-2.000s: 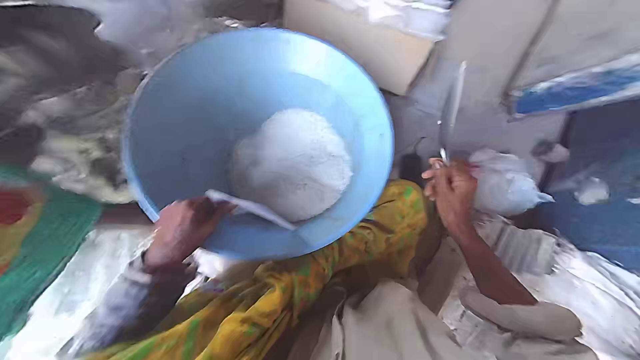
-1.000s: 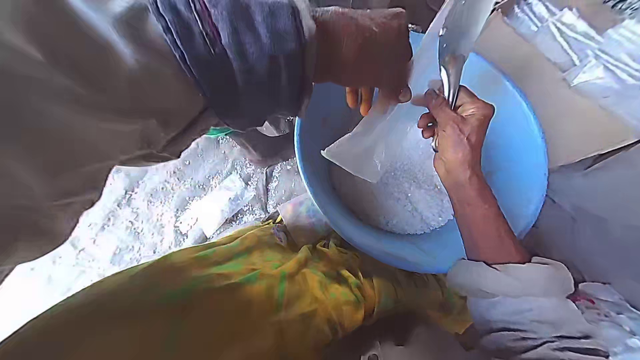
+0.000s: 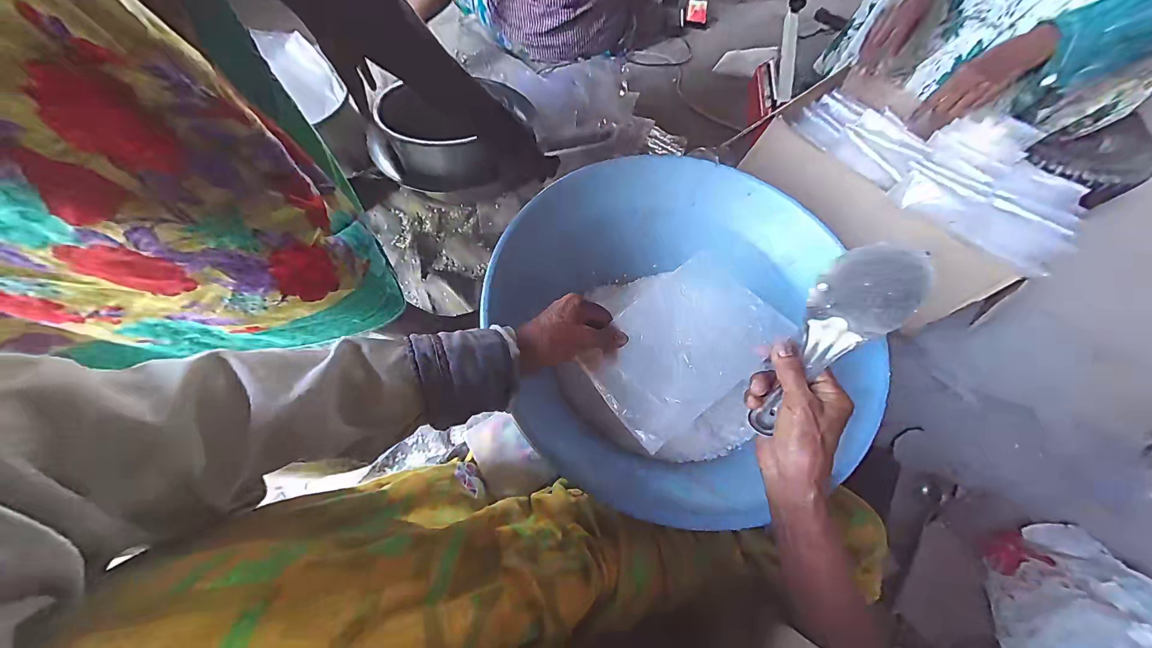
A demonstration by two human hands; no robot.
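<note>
A clear plastic bag (image 3: 688,346) lies across the blue plastic basin (image 3: 666,193), above a heap of white granular material (image 3: 711,432). My left hand (image 3: 571,333) pinches the bag's left corner between thumb and fingers. In my right hand (image 3: 801,409) is the handle of a metal serving spoon (image 3: 868,288), its broad round head pointing up and right over the basin's rim. The fingertips of my right hand are at the bag's right edge; whether they grip it, I cannot tell.
Behind the basin at left stands a metal pot (image 3: 432,144). A cardboard box (image 3: 801,189) holding many flat clear bags (image 3: 954,171) is at the right, with another person's hands over it. A person in floral cloth (image 3: 162,198) stands close at left. Plastic bags (image 3: 1071,585) lie at lower right.
One second ago my left hand held the bag up near the spoon; now the bag is spread lower across the basin. Two seconds ago my right hand and the spoon were outside the basin, to its right.
</note>
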